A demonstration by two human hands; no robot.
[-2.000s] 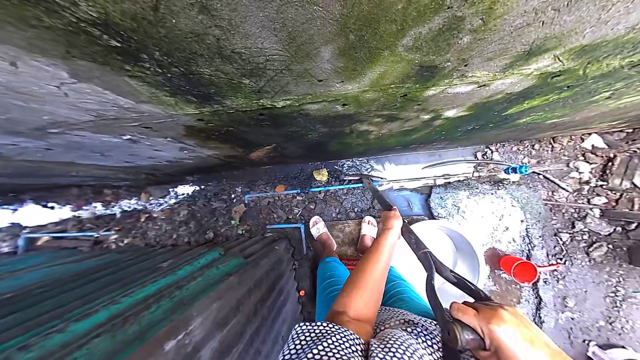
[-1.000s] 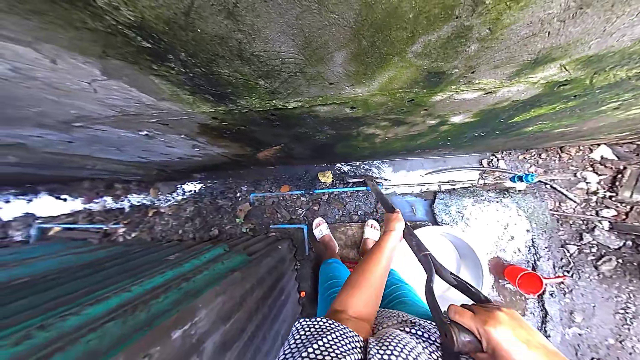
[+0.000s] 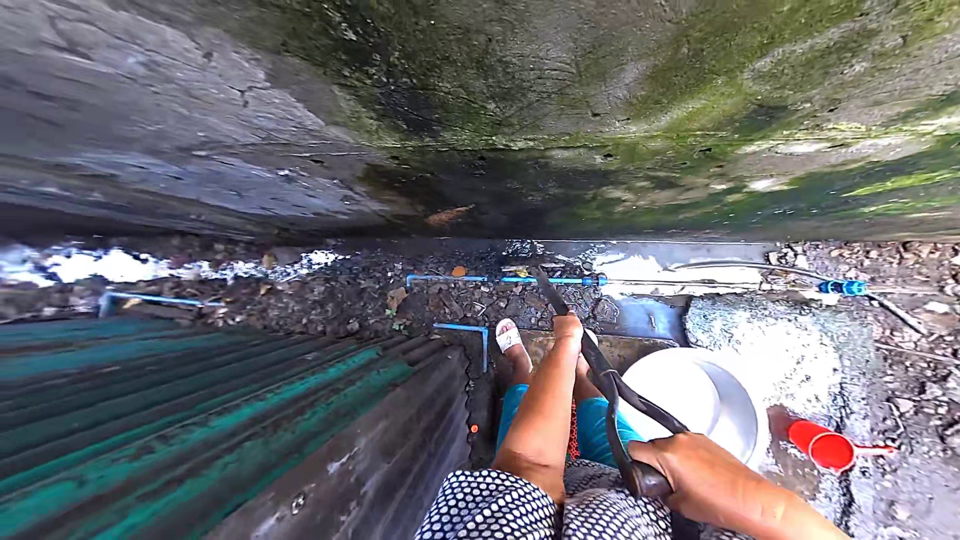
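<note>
A long dark shovel point(image 3: 600, 364) with a split, D-shaped grip runs slantwise in front of my body. My left hand point(image 3: 568, 327) is closed around its shaft, toward the far end. At the near end my right hand point(image 3: 664, 465) holds the grip. The far tip of the tool lies by a blue pipe point(image 3: 540, 280) along the foot of the wall; whether it touches the ground I cannot tell. A large, round metal basin point(image 3: 739, 405) stands to the right of the shaft, partly behind it. A red plastic dipper point(image 3: 821, 445) lies on its side farther right.
A mossy concrete wall point(image 3: 637, 90) rises ahead. Green corrugated metal sheeting point(image 3: 225, 442) stands at the left. Wet rubble point(image 3: 330, 300) covers the narrow strip between them. A bent blue pipe point(image 3: 484, 337) is by my sandalled foot point(image 3: 508, 335). A blue pipe fitting point(image 3: 842, 288) lies at the right.
The far end of the tool and my left hand have shifted slightly to the left. The red dipper has turned and moved a little on the wet ground.
</note>
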